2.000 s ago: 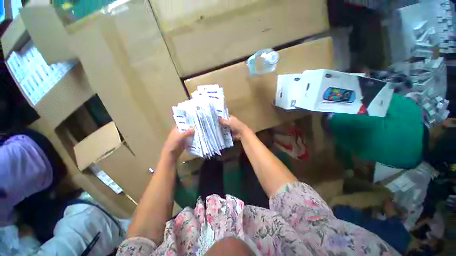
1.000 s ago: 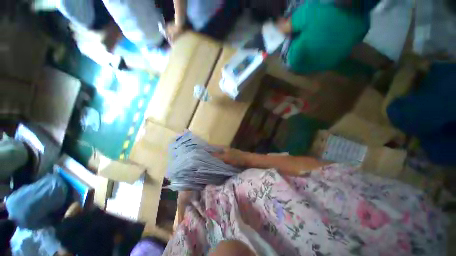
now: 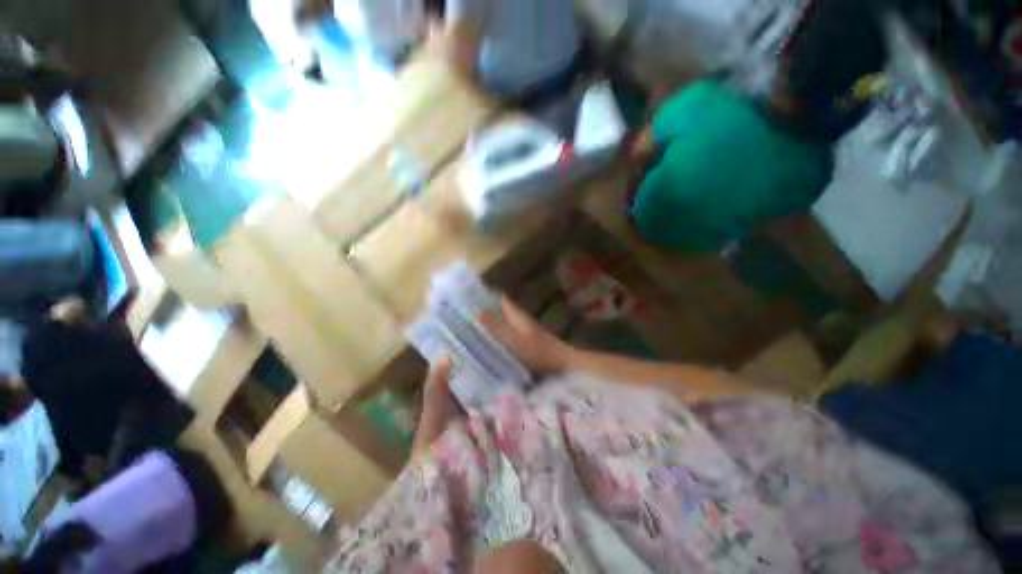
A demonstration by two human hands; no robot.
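Observation:
A stack of thin white printed pieces (image 3: 476, 336) is held close in front of my floral garment, blurred by motion. My left hand (image 3: 435, 404) grips its left side, with the thumb along the edge. My right hand (image 3: 527, 339) holds its right side, fingers over the edge. The stack looks squared, with a darker line across it. The undersides of both hands are hidden.
Brown closed cartons (image 3: 303, 297) lie ahead, with a clear plastic bottle (image 3: 406, 170) and a white printed product box (image 3: 510, 163) on top. A person in green (image 3: 728, 168) is at right. Open cartons (image 3: 325, 460) stand at lower left. Other people sit around.
The view has swung round and shifted over the cartons. The stack was fanned loosely between both hands earlier; now it looks narrower and more compact, still in both hands.

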